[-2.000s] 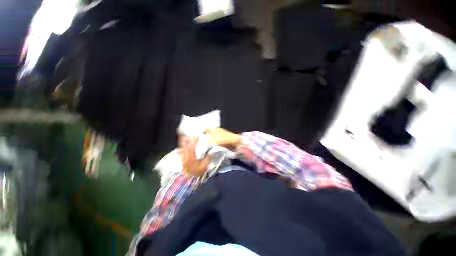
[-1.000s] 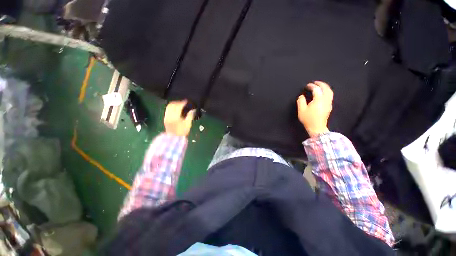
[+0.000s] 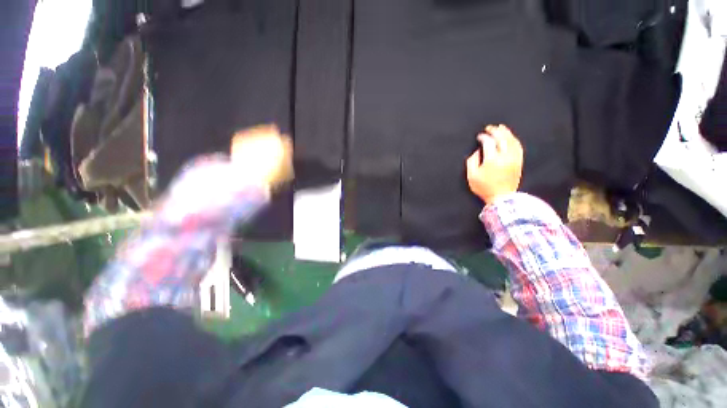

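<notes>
Flat dark cut fabric panels (image 3: 446, 88) lie side by side across the table in front of me. A long narrow dark panel (image 3: 322, 88) lies between two wider ones, with a white paper piece (image 3: 317, 223) at its near end. My left hand (image 3: 263, 155) is blurred over the left panel; whether it holds anything cannot be told. My right hand (image 3: 497, 162) rests on the wide right panel with its fingers curled; any small thing under them is hidden.
Brown cloth (image 3: 111, 143) is heaped at the left beside a pale rail (image 3: 76, 231). A large white sheet (image 3: 693, 151) lies at the far right. Small scraps (image 3: 626, 215) lie near the table's right front edge. The green floor (image 3: 295, 291) shows below.
The panels now lie straighter in view, and the white paper piece shows at the narrow panel's near end. My left hand has moved from the table's front edge onto the left panel.
</notes>
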